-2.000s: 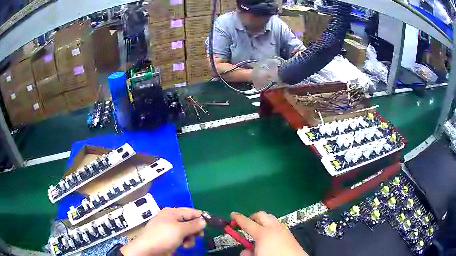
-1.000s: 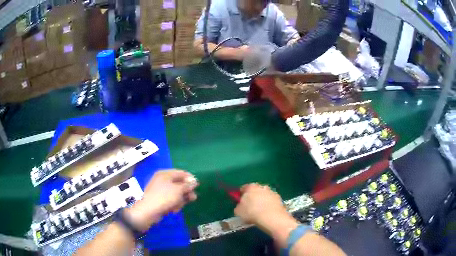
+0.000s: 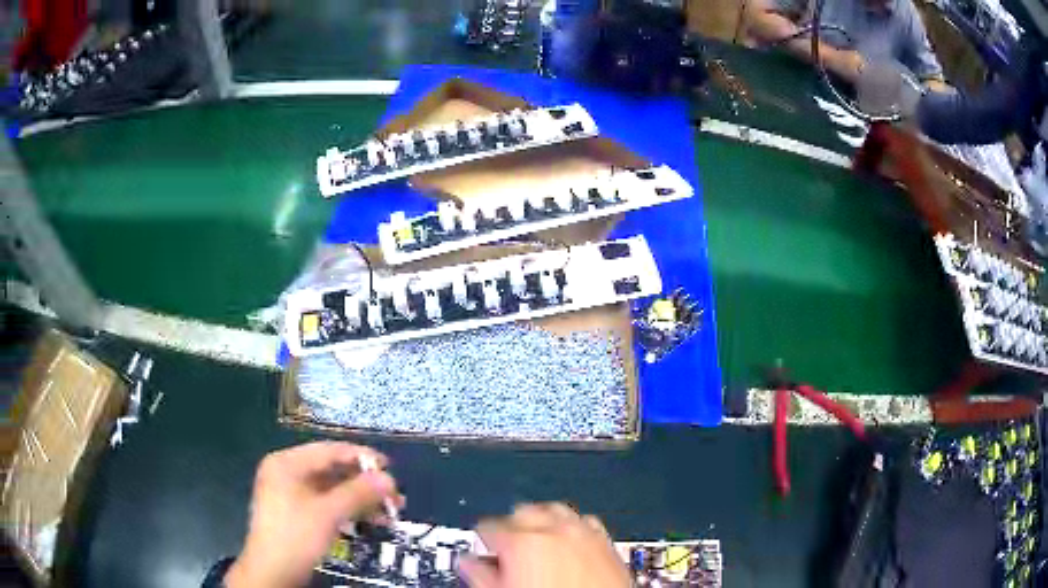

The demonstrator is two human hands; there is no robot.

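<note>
A long white housing [image 3: 709,561] with black parts and a yellow block lies at the bottom edge, partly cut off. My left hand [image 3: 308,505] is over its left end, with a small white piece [image 3: 388,496] pinched between thumb and fingers. My right hand [image 3: 554,549] is blurred and lies over the middle of the housing, hiding part of it. Its fingertips are at the inner parts; whether they grip something does not show. Red-handled pliers [image 3: 784,419] lie open on the bench to the right.
Three filled white housings [image 3: 638,270] lie over a brown carton and a carton of tiny silvery-blue pieces [image 3: 494,385]. A loose yellow-topped board [image 3: 667,316] is on the blue sheet [image 3: 690,385]. A brown tray [image 3: 63,425] is left, a red rack [image 3: 908,172] right. A person [image 3: 856,52] sits beyond.
The view has turned left and down. The red pliers have left my right hand and lie on the bench. Both hands are now at a housing at the bottom edge.
</note>
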